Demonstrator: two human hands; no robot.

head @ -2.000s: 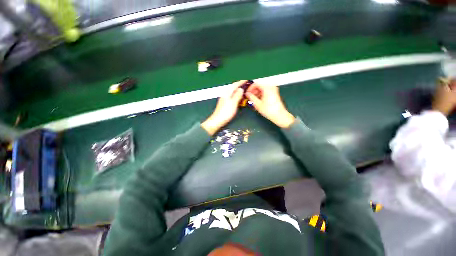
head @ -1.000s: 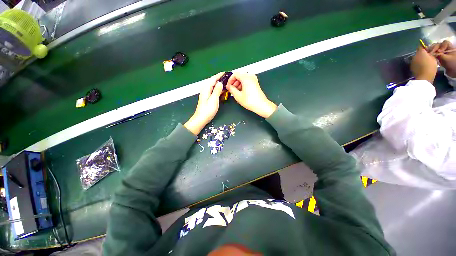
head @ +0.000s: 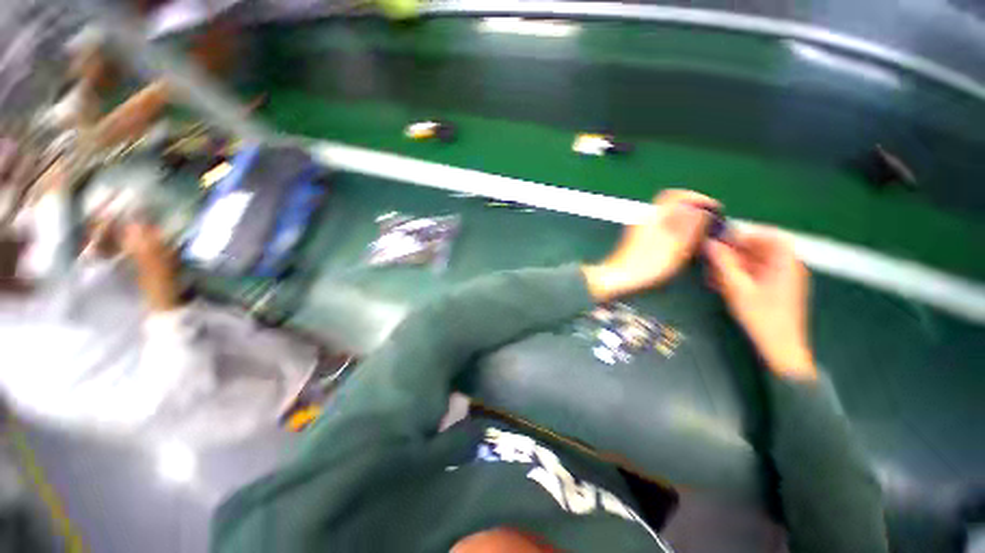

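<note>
The picture is blurred. A small black unit is held between my two hands, just over the white rail. My left hand grips it from the left. My right hand has its fingers against the unit's right side; whether they also hold a tiny part cannot be told. Most of the unit is hidden by the fingers. A loose pile of tiny white and yellowish parts lies on the dark green bench below my hands.
Black units with pale tabs and a dark unit ride on the green belt. A clear parts bag and a blue box lie left. A person in white sits beyond the box.
The view has swung left, so bench things appear further right and the person at left now shows. My hands still hold the black unit together near the rail.
</note>
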